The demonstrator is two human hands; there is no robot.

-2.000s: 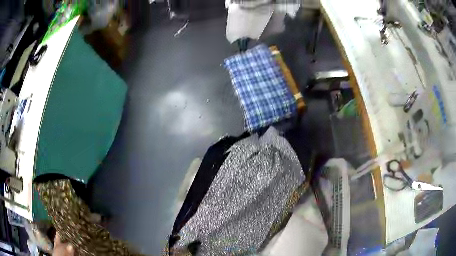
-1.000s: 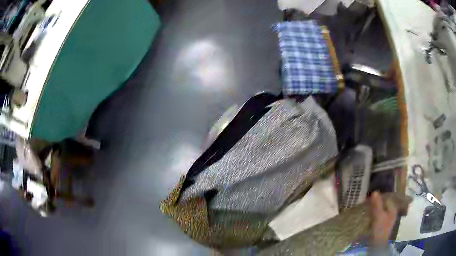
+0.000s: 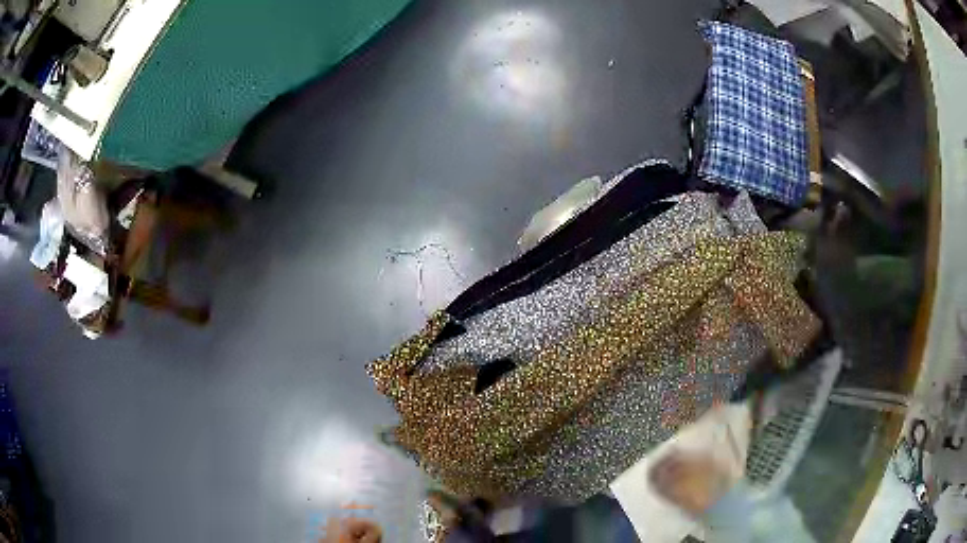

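A brown-gold cut piece [image 3: 594, 329] lies spread across the grey speckled pieces [image 3: 530, 323] over the basket. Black fabric [image 3: 578, 249] shows along their upper left side. The white slatted basket [image 3: 790, 424] shows at its right end, with a white paper sheet [image 3: 636, 498] beside the cloth. My right hand [image 3: 689, 477] is blurred over the white sheet, just below the cloth; its grip is unclear. My left hand [image 3: 355, 528] is small and mostly cut off by the bottom edge, left of the cloth, so its state is hidden.
A blue-white checked cushion [image 3: 755, 117] on a wooden stool stands above the cloth. The machine table [image 3: 944, 265] runs down the right edge, with scissors [image 3: 914, 456] near its corner. A green-covered table [image 3: 223, 85] is upper left, above a brown stool [image 3: 159, 255].
The brown-gold piece has gone from the left, through my hand's hold at the lower right, to lying across the grey pieces. My right hand is now off its end. The view has shifted.
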